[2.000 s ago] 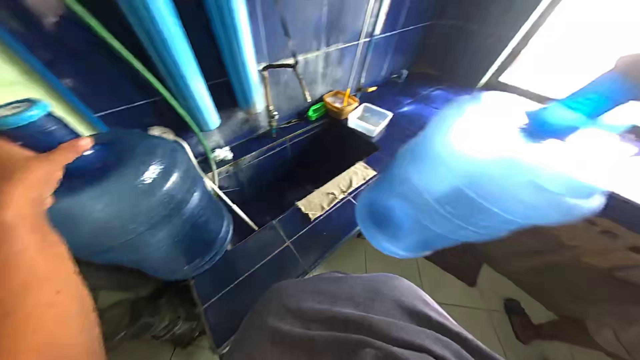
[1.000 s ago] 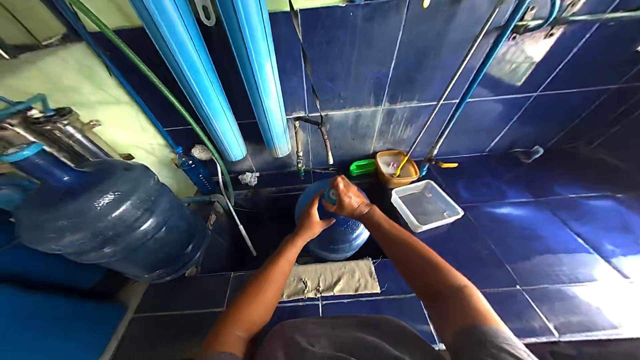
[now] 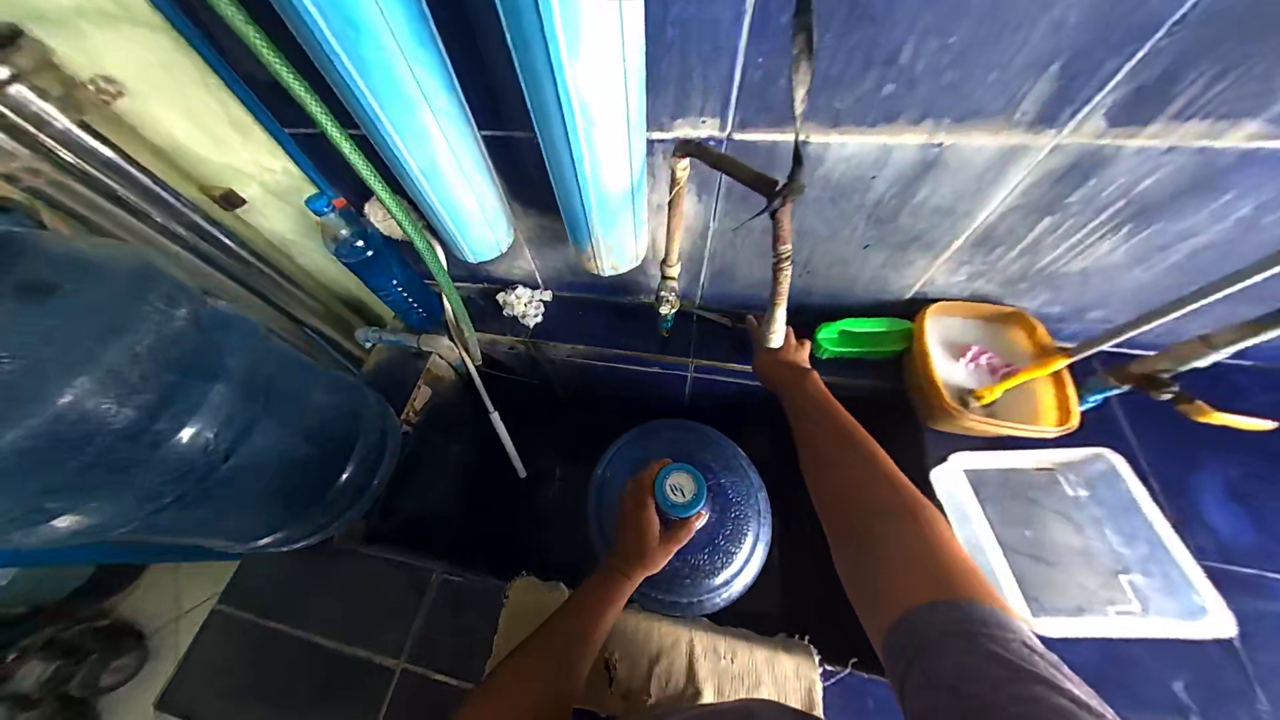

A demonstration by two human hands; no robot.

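Note:
A blue plastic water jug (image 3: 725, 545) stands upright in a dark tiled basin, its blue cap (image 3: 680, 488) facing up. My left hand (image 3: 645, 525) grips the jug's neck just below the cap. My right hand (image 3: 782, 358) reaches to the back ledge, behind the lower end of a wrapped pipe (image 3: 780, 265); its fingers are partly hidden, and whether they hold anything cannot be seen. Just right of that hand lies a bright green brush (image 3: 862, 338). A yellow tub (image 3: 930, 385) with whitish contents and a yellow-handled tool stands farther right.
Another large blue jug (image 3: 190, 400) lies tilted at the left. A green hose (image 3: 340, 140) and a white tube (image 3: 497, 425) hang beside the basin. A clear plastic container (image 3: 1090, 540) sits on the right ledge. Folded cloth (image 3: 715, 660) covers the near edge. A small tap (image 3: 668, 295) projects at the back.
My right hand has left the jug's neck and moved to the back ledge near the green brush. My left hand remains at the neck. The view is closer to the basin.

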